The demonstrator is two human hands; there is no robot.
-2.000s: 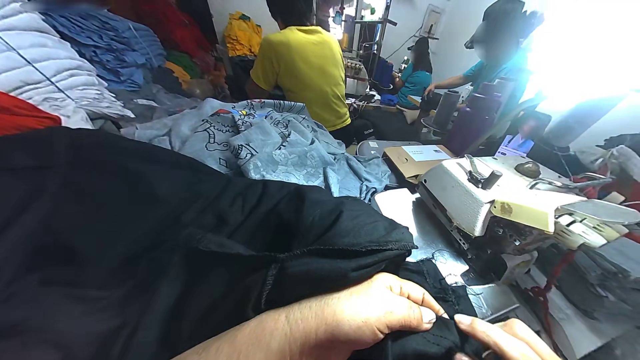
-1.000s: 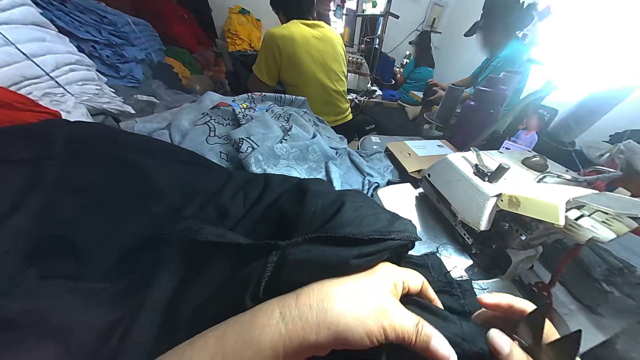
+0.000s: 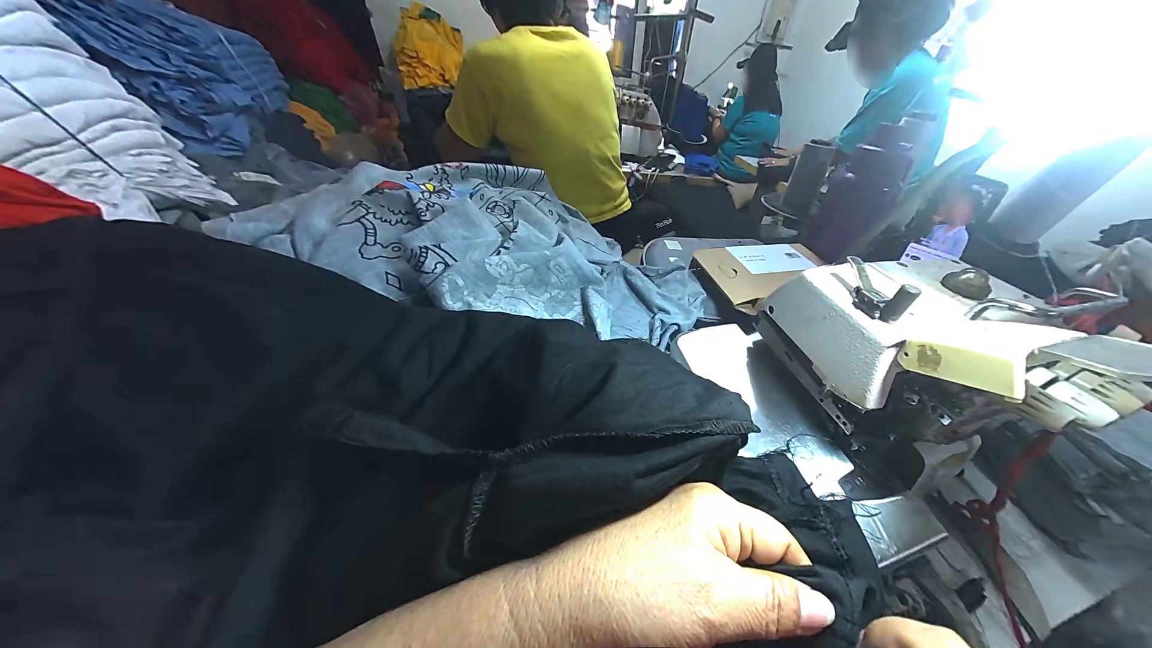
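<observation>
Black fabric with overlocked seams point(image 3: 378, 360) fills the lower left of the head view and reaches the metal bed of an industrial sewing machine point(image 3: 837, 342). My left hand point(image 3: 684, 576) pinches a fold of this cloth between thumb and fingers, close to the machine's front. Only a fingertip of my right hand point(image 3: 909, 633) shows at the bottom edge, beside the cloth; the rest lies outside the view, so its grip is hidden. Loose threads hang from the cloth edge near the metal plate.
Grey printed fabric point(image 3: 504, 243) lies behind the black cloth. A cardboard box point(image 3: 747, 270) stands behind the machine. Stacks of white point(image 3: 81, 108) and blue fabric point(image 3: 171, 63) rise at left. A person in a yellow shirt point(image 3: 549, 117) sits ahead; two people in teal are farther back.
My right hand, with a dark pointed tool in it one second ago, has moved down mostly out of view. The tool no longer shows. My left hand remains on the black cloth.
</observation>
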